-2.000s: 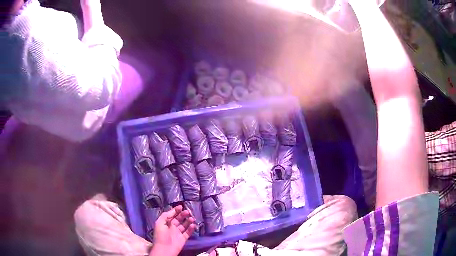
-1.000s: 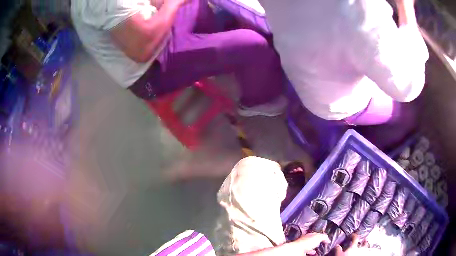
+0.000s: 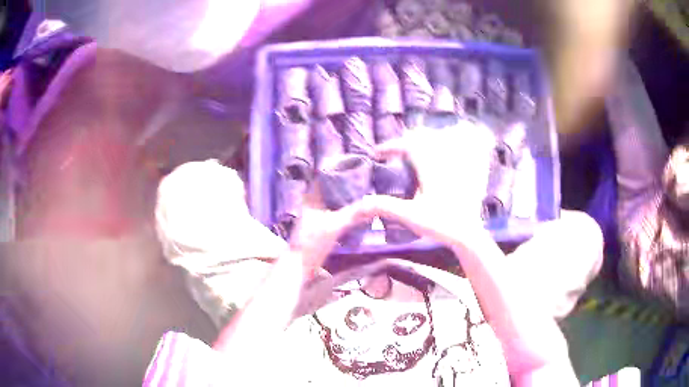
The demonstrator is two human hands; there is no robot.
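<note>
The blue plastic crate sits at my knees, with blue cylindrical pieces lying in rows in it. My left hand is at the crate's near side, around a blue cylindrical piece with its open end up. My right hand is beside it, holding a second blue piece. The two pieces are raised near the front and tilted side by side. Glare washes out the hands, so the exact finger contact is partly hidden. The white liner sheet shows at the crate's right side.
Pale ring pieces lie behind the crate, blurred. A person's pale clothing is at the upper left. A blurred red shape, possibly a stool, stands left. Yellow-black floor tape is at the lower right. My knees flank the crate.
The view has swung back from the left, so the crate is central again. Both hands are now together over its near side with two blue pieces raised in them.
</note>
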